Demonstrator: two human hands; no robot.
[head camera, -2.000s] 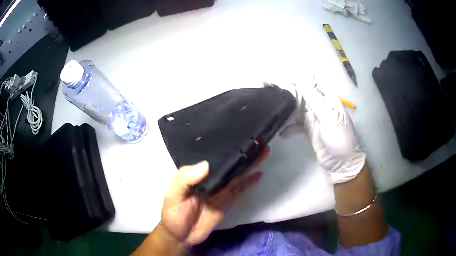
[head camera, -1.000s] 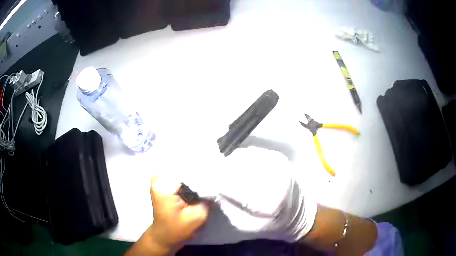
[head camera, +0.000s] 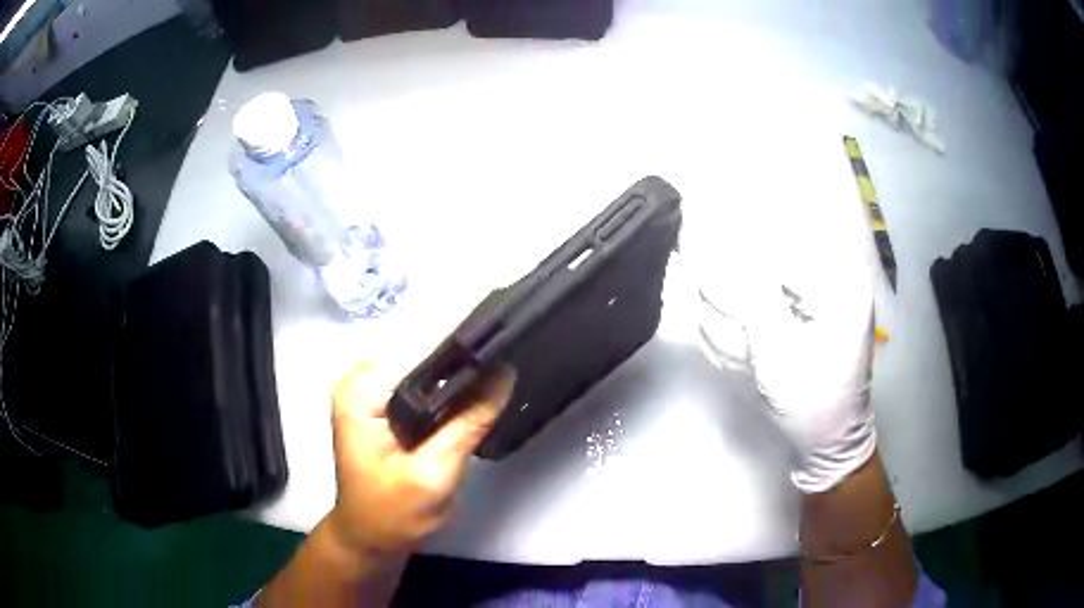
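A black tablet case (head camera: 583, 321) is held tilted up above the white table, one long edge with slots facing me. My bare left hand (head camera: 410, 457) grips its lower left corner, thumb on the near face. My right hand (head camera: 796, 356), in a white glove, is just right of the case; white cloth seems to blend with the glove and the bright table, so its edges and finger pose are unclear. A small orange tip of the nippers (head camera: 881, 335) shows beside the glove; the rest is hidden.
A clear bottle (head camera: 315, 214) with a white cap stands at the left. Black case stacks lie left (head camera: 196, 386), right (head camera: 1004, 350) and at the far edge (head camera: 541, 14). A yellow-and-black stick (head camera: 870, 208) and crumpled wrapper (head camera: 900, 113) lie far right. White cables (head camera: 109, 196) are at far left.
The case has turned from edge-on to show its long side and a broad face. My gloved right hand has moved from across the case to its right, now covering most of the nippers.
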